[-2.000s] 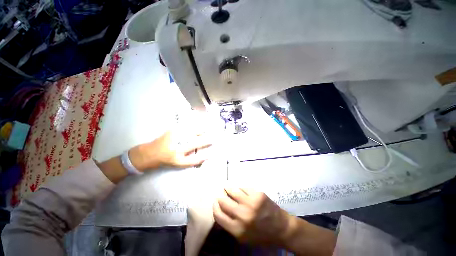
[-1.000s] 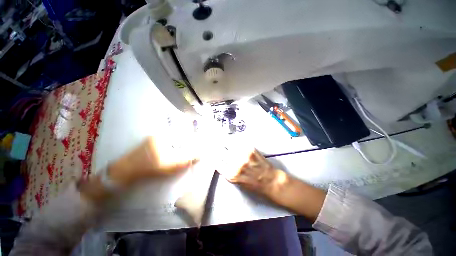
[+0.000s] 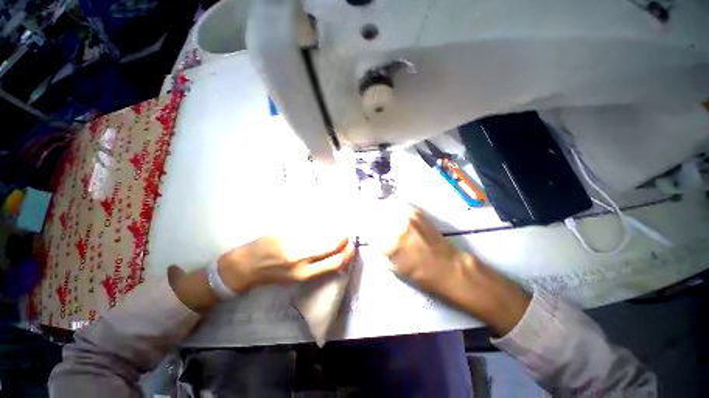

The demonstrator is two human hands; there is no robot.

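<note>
The fabric strip point(image 3: 323, 305) hangs from my fingers towards the table's front edge, its pale side and a darker side showing; its upper part is lost in the lamp glare. My left hand point(image 3: 291, 263) pinches it at its left edge, in front of the needle. My right hand point(image 3: 416, 247) is at its right, with fingertips bleached by the light; it seems to hold the upper part of the cloth, but the contact is not clear. The presser foot and needle point(image 3: 376, 165) are just beyond my hands, under the white sewing machine head point(image 3: 466, 58).
Blue and orange snips point(image 3: 462, 183) lie right of the needle, beside a flat black rectangle point(image 3: 525, 167) with a white cable point(image 3: 598, 247). A brown covering with red print point(image 3: 97, 225) lies at left. Dark cloth point(image 3: 404, 369) shows at my lap.
My right hand has moved up from the table's front edge towards the needle. My left hand moved down and left, then back to the strip. The strip's lower end now lies on the table.
</note>
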